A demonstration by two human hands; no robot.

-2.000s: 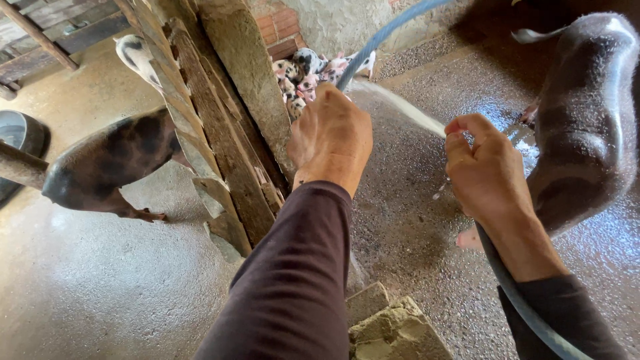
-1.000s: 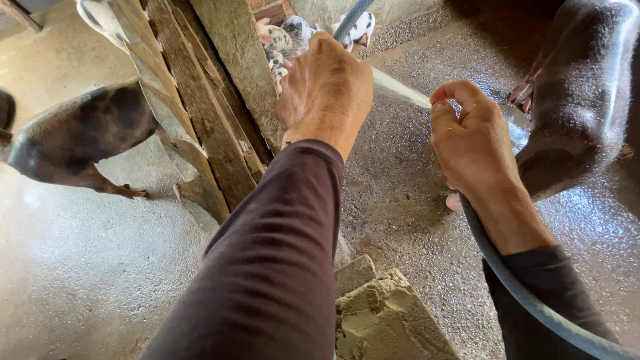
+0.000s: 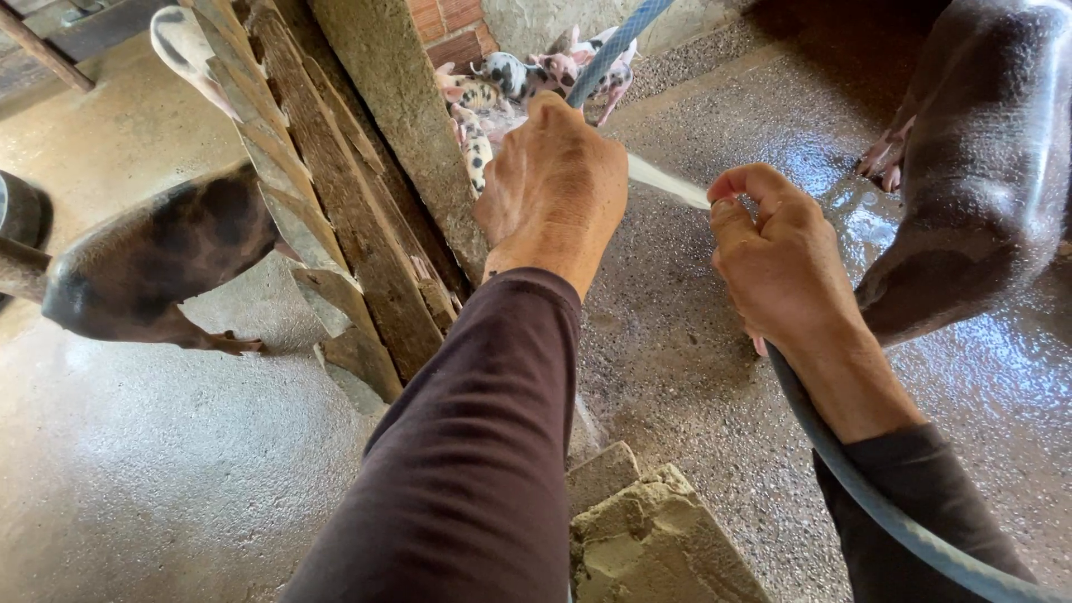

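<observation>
My left hand [image 3: 557, 188] is closed around a blue hose [image 3: 615, 50], which runs up out of view from it. My right hand [image 3: 775, 247] grips the end part of a hose, whose lower length [image 3: 888, 511] trails past the wrist to the bottom right. A whitish water jet [image 3: 666, 180] leaves the right hand's fingertips and passes toward the upper left, behind the left hand. Several spotted piglets [image 3: 511, 75] crowd in the corner beyond the left hand. A large dark wet pig [image 3: 976, 167] stands to the right of my right hand.
A rough wooden plank barrier [image 3: 343, 193] and a concrete post [image 3: 402, 109] divide off the left pen. There a dark spotted pig [image 3: 167, 251] stands beside a black round tub [image 3: 21, 209]. A broken-edged block wall [image 3: 662, 536] is at bottom centre. The concrete floor [image 3: 670, 368] is wet.
The dark pig on the right shows its rear feet in a different position, and the piglets have shifted about in the corner. Both hands keep their hold on the hose.
</observation>
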